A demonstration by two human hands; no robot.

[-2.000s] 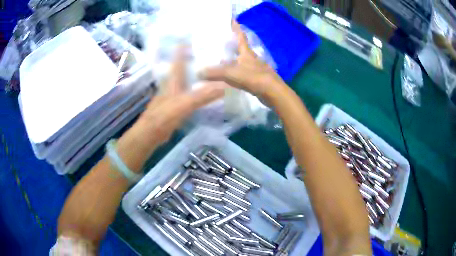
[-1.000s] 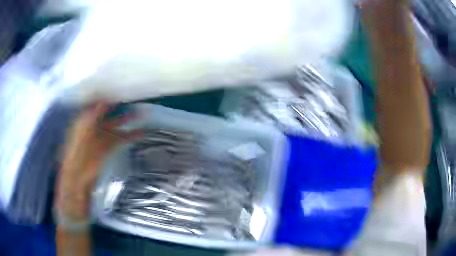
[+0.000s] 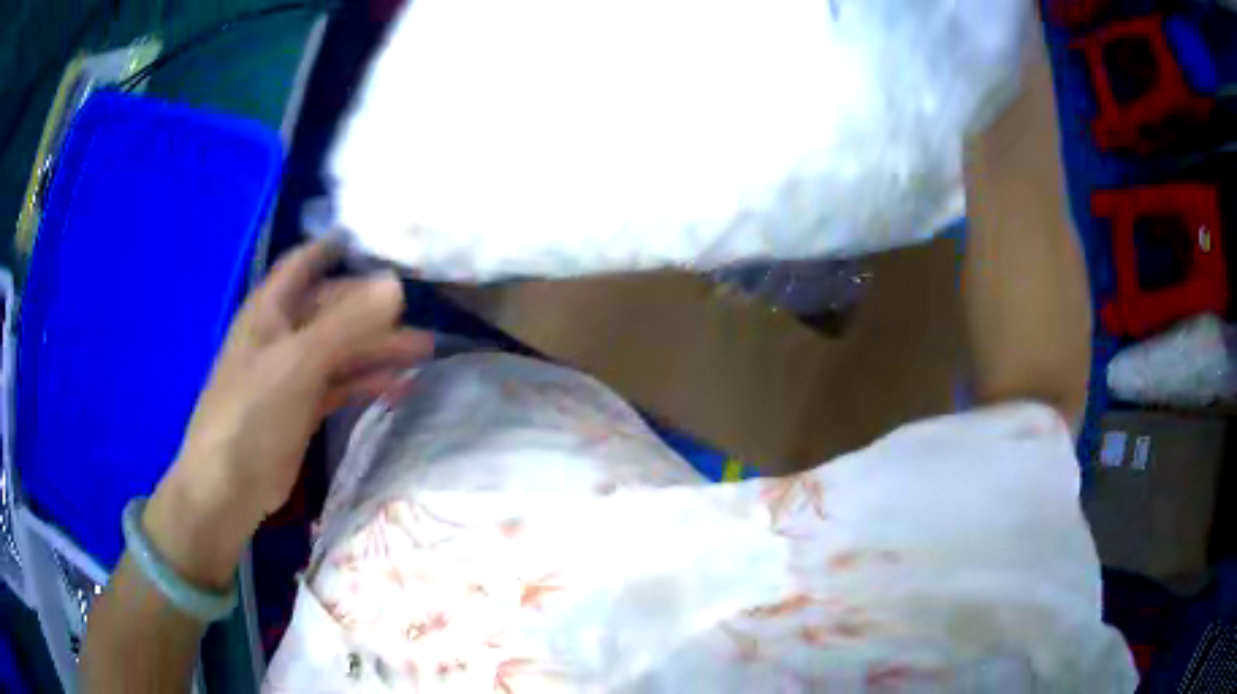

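Note:
A large, overexposed white bundle, seemingly a crumpled plastic bag (image 3: 651,136), fills the upper middle. My left hand (image 3: 305,359) is at its lower left corner, slightly blurred, with fingers spread and bent. The upper fingers meet the bag's edge, but whether they grip it I cannot tell. My right forearm rises along the bag's right side; my right hand is hidden behind the bag or beyond the top edge. Below the bag is an open brown cardboard box (image 3: 638,339) with some clear plastic at its rim.
A bright blue tray (image 3: 143,312) lies on the green bench at left, with pale tray edges beside it. The wearer's white patterned clothing fills the bottom middle. Red stools (image 3: 1167,258) and another cardboard box (image 3: 1153,495) stand at far right.
The view has turned right and down, from the bench trays to the wearer's lap and the cardboard box. The white bundle has moved with the hands from over the bench to over the box.

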